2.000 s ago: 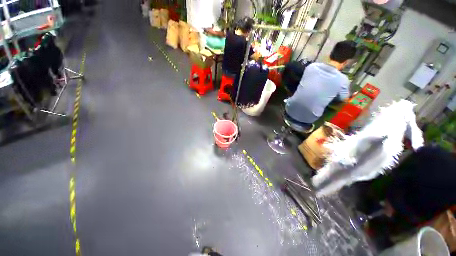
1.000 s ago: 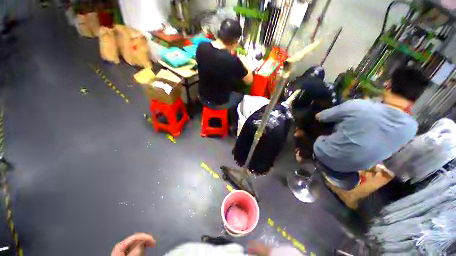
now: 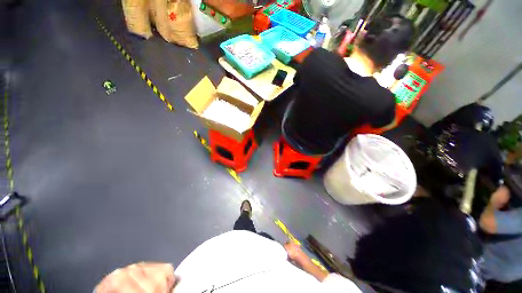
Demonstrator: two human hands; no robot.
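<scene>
My left hand point(image 3: 135, 278) is at the bottom left edge, blurred and cut off, beside my white shirt; its fingers cannot be made out. My right hand point(image 3: 293, 250) hangs low at the right side of my shirt, small and blurred; nothing can be made out in it. An open cardboard carton point(image 3: 230, 114) filled with white parts stands on a red stool point(image 3: 232, 150) in front of me. Turquoise baskets point(image 3: 247, 55) stand on a small table behind the carton, one holding small pale parts.
A person in black point(image 3: 337, 106) sits on a red stool point(image 3: 295, 160) at the bench. A white bin with a clear liner point(image 3: 372, 170) stands behind them. Black bundles point(image 3: 420, 246) hang at the lower right. Brown sacks point(image 3: 174, 23) stand at the top. Yellow-black tape point(image 3: 143, 77) marks the floor.
The view has moved forward to the carton and the seated person, which look nearer. The pink bucket has left the view. My hands have come into view since the earliest frame.
</scene>
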